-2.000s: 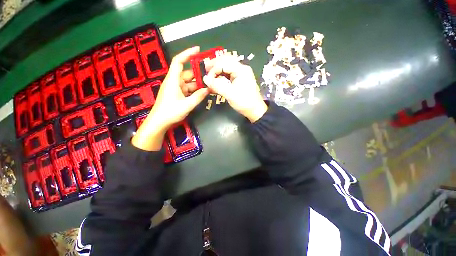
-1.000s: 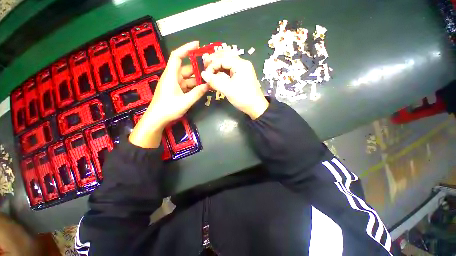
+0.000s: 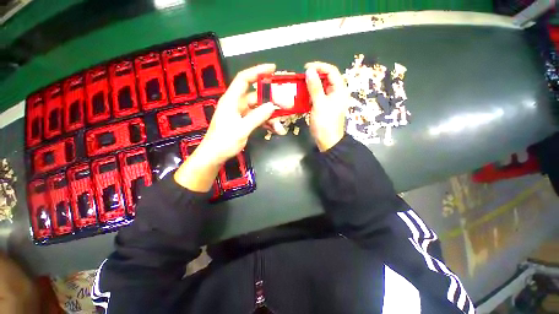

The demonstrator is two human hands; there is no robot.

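Note:
A red plastic housing [image 3: 298, 98] is held sideways above the bench between both bare hands. Its dark window end points left, and pale bits show through or behind its middle opening. My left hand [image 3: 242, 113] grips its left end with thumb and fingers. My right hand [image 3: 329, 104] grips its right end. A heap of small cream pieces [image 3: 295, 129] lies just below and behind the housing, partly hidden by the hands. A looser heap of small mixed pieces [image 3: 377, 98] lies right of my right hand.
A black blister tray [image 3: 160, 153] with rows of upright red housings and a sideways row lies at the left; one pocket shows glossy black. A pale edge strip [image 3: 368, 22] and green surface lie beyond. More small pieces [image 3: 6, 190] are at the far left. Part of a person shows at lower left.
The housing has turned from upright to sideways. My right hand has moved from working at its face with the fingertips to gripping its right end. The view has shifted slightly.

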